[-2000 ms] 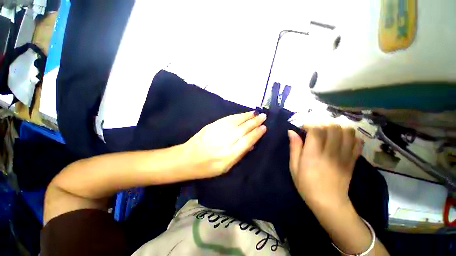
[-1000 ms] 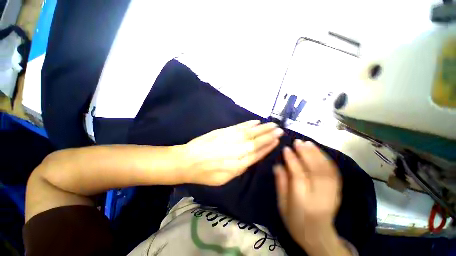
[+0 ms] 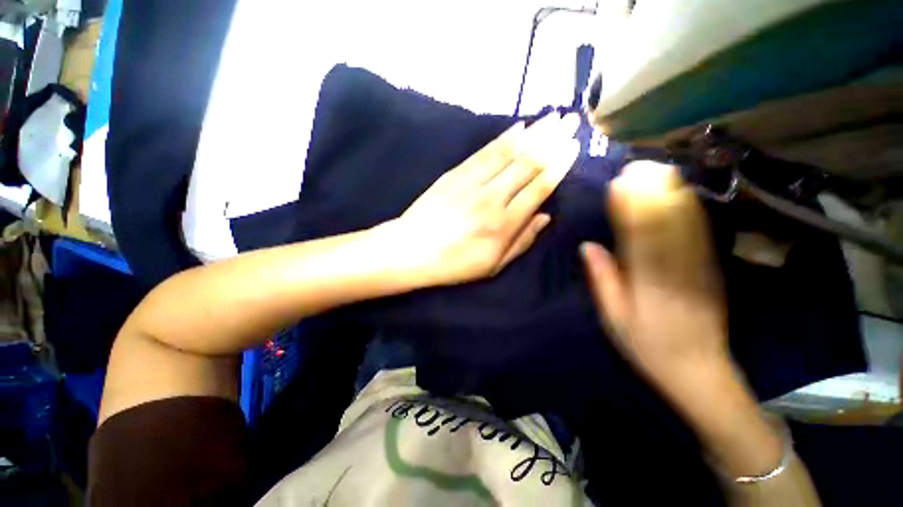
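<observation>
A dark navy garment panel (image 3: 396, 158) lies over the table's front and hangs towards my lap. My left hand (image 3: 485, 208) lies flat on it, fingertips near the needle area of the sewing machine (image 3: 733, 59). My right hand (image 3: 668, 267), blurred, is over the cloth to the right, fingers under the machine head and thumb apart. Whether it pinches the cloth cannot be told. A dark zipper tape end (image 3: 584, 69) sticks out beyond the cloth's far edge, beside the head. The presser foot is not clearly visible.
Long dark stacked panels (image 3: 158, 119) drape over the left table edge. A thin bent wire guide (image 3: 530, 59) lies beyond the cloth. A blue crate (image 3: 94, 259) is at the left. Metal machine parts (image 3: 723, 163) sit right of my right hand.
The cloth and both hands are nearer the machine head. The right hand has moved up and right, under the head. Less of the zipper end shows. The camera view has shifted.
</observation>
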